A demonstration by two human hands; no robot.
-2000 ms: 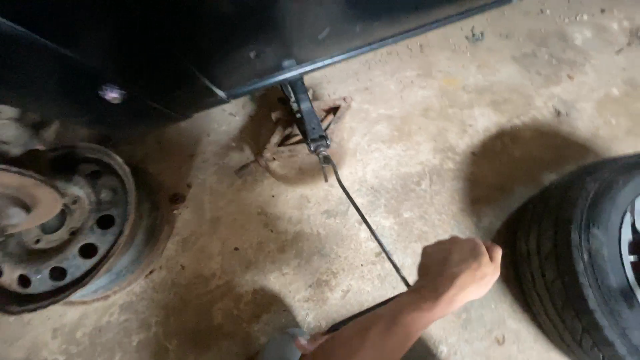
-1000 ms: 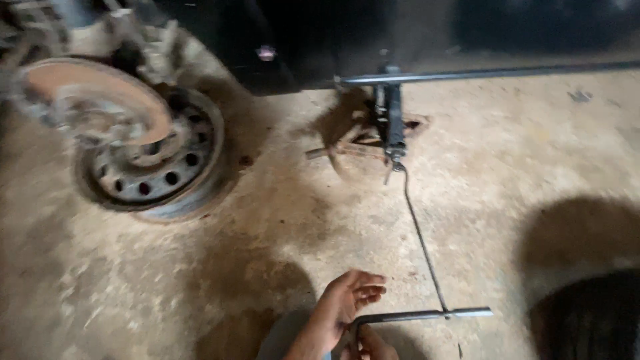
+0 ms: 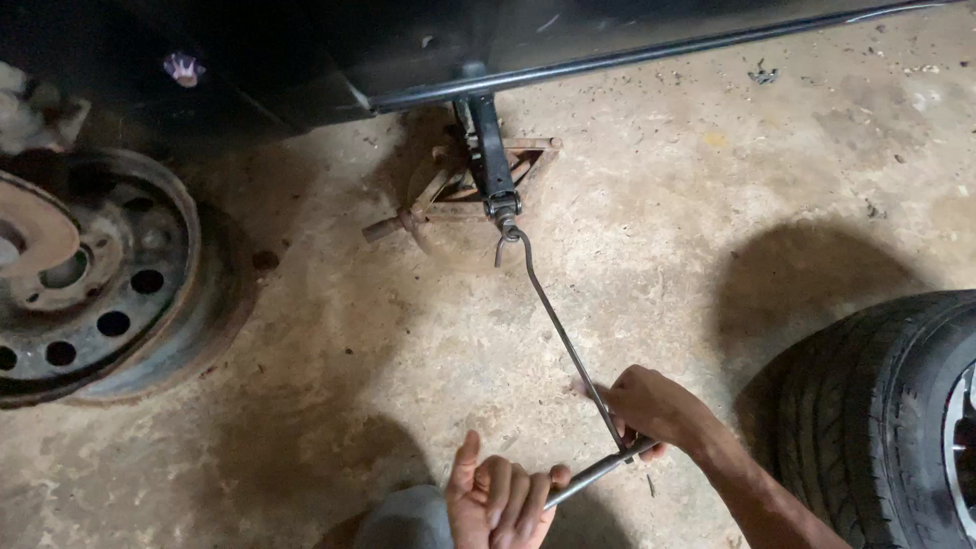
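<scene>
A black scissor-type car jack [image 3: 492,152] stands under the sill of a dark car body [image 3: 427,46]. A thin metal rod [image 3: 560,332] is hooked through the jack's eye and runs down to a steel bar [image 3: 587,480] that crosses its lower end. My right hand [image 3: 648,408] is closed around the joint of rod and bar. Nearer to me, my left hand [image 3: 503,496] has its fingers curled at the bar's other end, thumb raised. A rusty scissor jack [image 3: 450,206] lies on the floor behind the black one.
A bare steel wheel rim [image 3: 175,328] lies at the left, below a rusty brake disc [image 3: 34,229]. At the right is a tyre on a wheel [image 3: 854,412]. The knee of a trouser leg [image 3: 408,518] shows at the bottom edge. Small debris [image 3: 762,72] dots the concrete floor.
My right hand, out of view one second ago, now grips where rod and bar meet. The left hand's raised, spread fingers have curled at the bar. The view has shifted.
</scene>
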